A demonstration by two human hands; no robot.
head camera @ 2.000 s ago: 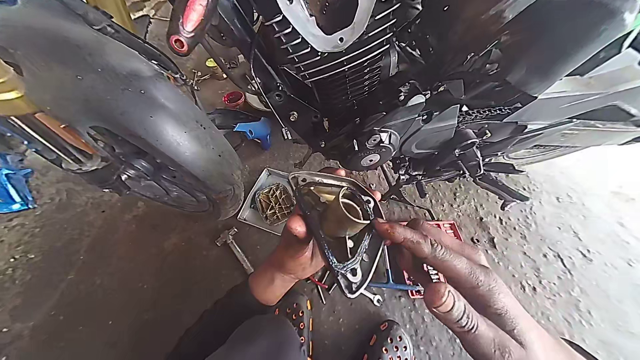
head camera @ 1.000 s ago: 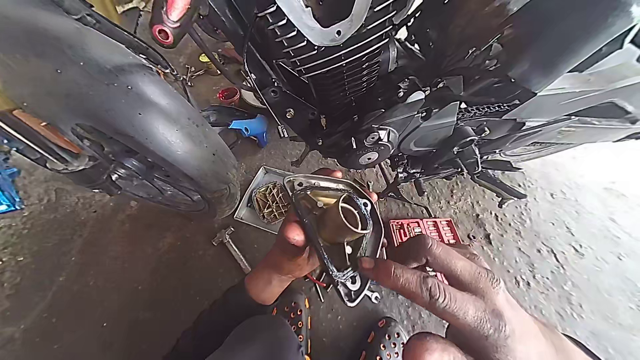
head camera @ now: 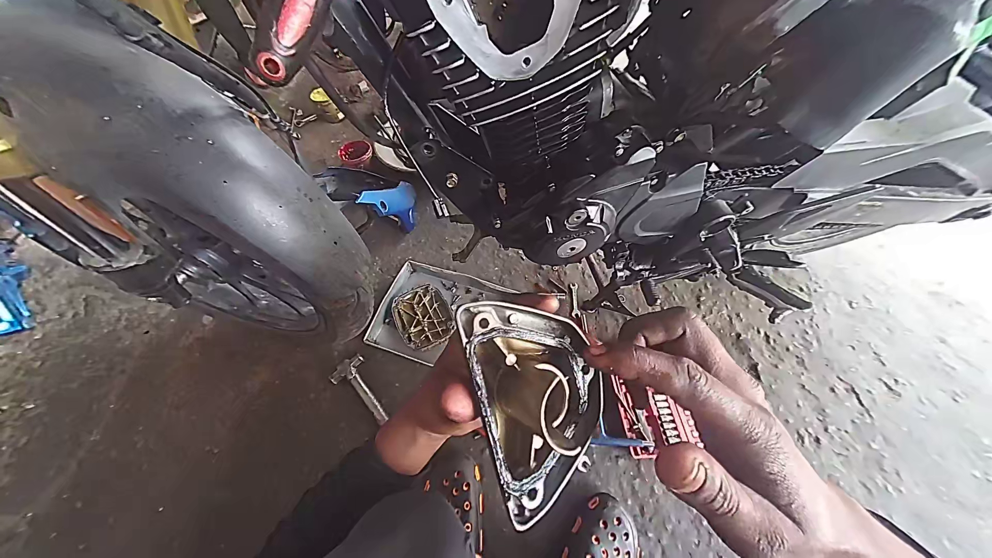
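A roughly triangular metal engine cover is held up with its inner side towards me. Grey sealant runs along its inner rim, and a round collar stands inside it. My left hand grips the cover from the left and behind, its thumb at the edge. The index fingertip of my right hand is at the cover's upper right rim; its thumb is apart from the finger and the hand holds nothing. Above stands a motorcycle engine with a finned cylinder and an open, light metal flange at the top.
Behind the cover lies a grey tray with a ribbed metal part. A hammer rests on the ground left of it. A red socket set case is partly behind my right hand. The front wheel stands at left, beside a blue plastic part.
The cover has turned in my left hand, so its inside shows more squarely. My right fingertip has moved from the cover's lower part up to its upper right rim.
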